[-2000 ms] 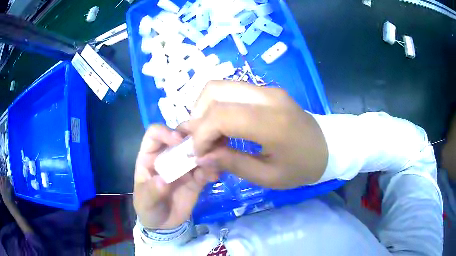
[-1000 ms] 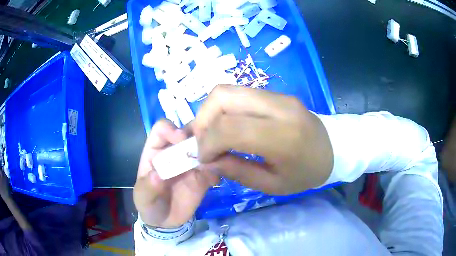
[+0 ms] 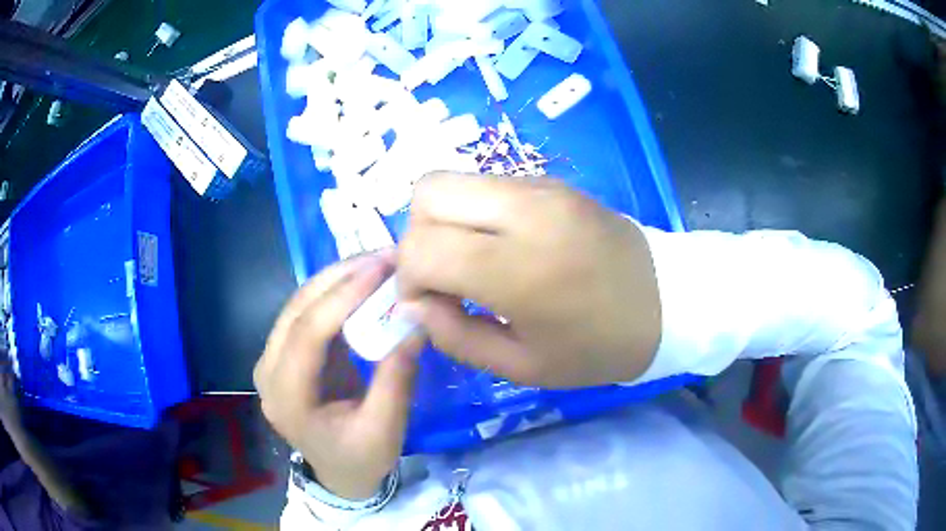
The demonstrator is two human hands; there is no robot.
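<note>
A white plastic housing [image 3: 376, 330] is held over the near left part of the centre blue tray [image 3: 648, 176]. My left hand [image 3: 337, 363] grips it between thumb and fingers. My right hand [image 3: 529, 275] is at its right end, fingertips pinched together against it. Whatever the right fingertips hold is hidden or blurred. White housings [image 3: 358, 124] are heaped in the tray's far left part. A tangled pile of small wired components [image 3: 506, 154] lies mid-tray, just beyond my right hand. One loose housing [image 3: 564, 95] lies beside the pile.
A second blue tray [image 3: 88, 270] at the left holds a few white units [image 3: 83, 363]. Two long white boxes [image 3: 202, 137] lie between the trays. Two wire-joined white units [image 3: 827, 75] lie on the dark surface at right. Another person's arm [image 3: 36, 446] shows at lower left.
My left hand has shifted its grip, its fingers now curled over the housing with the thumb at its near edge. The housing is tilted more steeply. My right hand has moved slightly left.
</note>
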